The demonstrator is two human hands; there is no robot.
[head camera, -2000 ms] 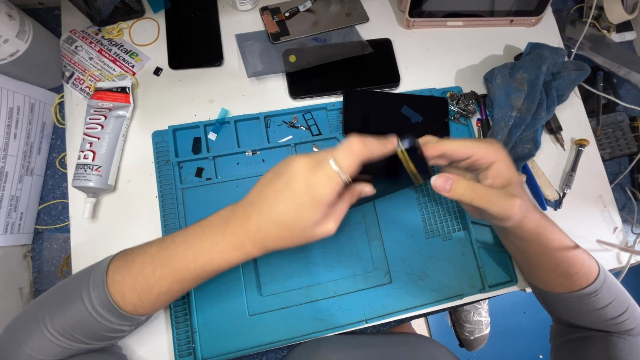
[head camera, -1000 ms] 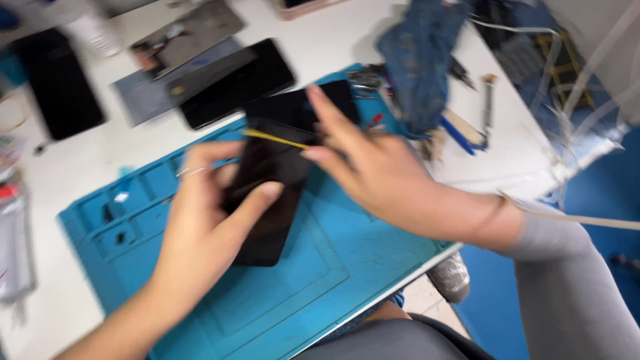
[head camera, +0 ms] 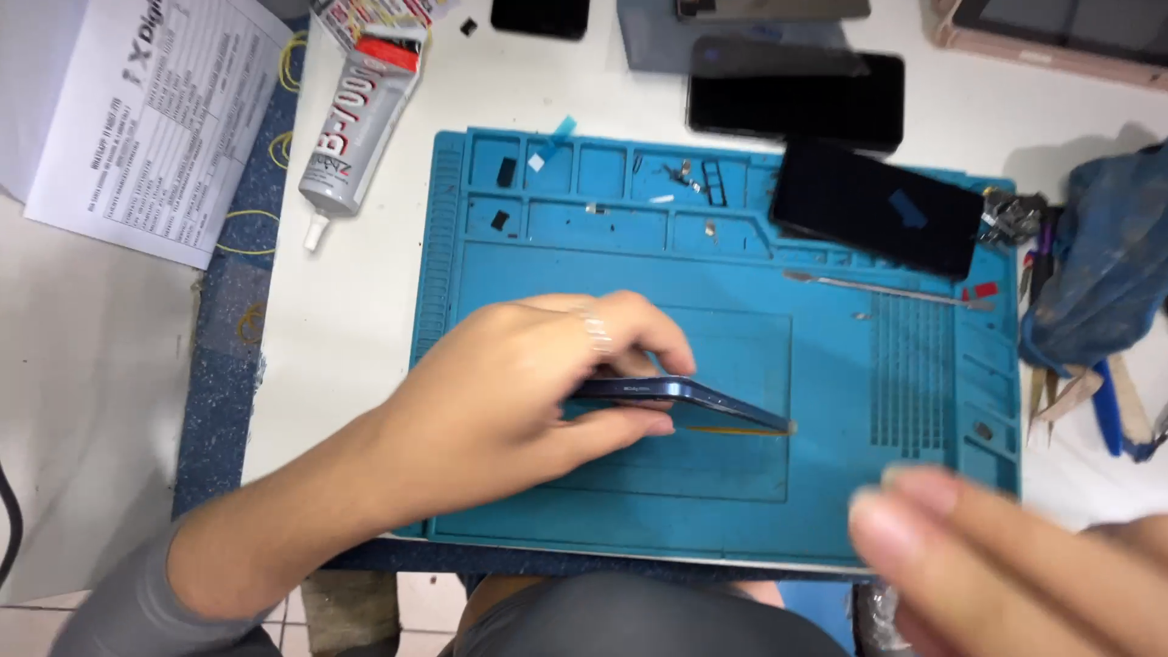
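Observation:
My left hand (head camera: 566, 383), with a ring on one finger, grips a dark blue smartphone (head camera: 684, 394) held edge-on above the blue silicone repair mat (head camera: 547, 283). A thin yellow band (head camera: 739, 431) runs just below the phone and meets its right end. My right hand (head camera: 967, 547) is blurred at the lower right, apart from the phone, its thumb and a finger close together; whether it holds something small cannot be told. A metal spudger (head camera: 885, 289) lies on the mat, below a black phone screen (head camera: 876, 210) that rests over the mat's upper right.
The mat's compartments hold small parts (head camera: 686, 175). Left of the mat lie a glue tube (head camera: 360, 128) and a printed sheet (head camera: 155, 128). Dark phones (head camera: 794, 96) lie behind. At the right are a blue cloth (head camera: 1095, 255), tweezers (head camera: 1042, 397) and blue-handled pliers (head camera: 1107, 411).
My right hand has come away from the phone toward the lower right. The phone, seen flat a second ago, is now edge-on in my left hand. The view has also swung.

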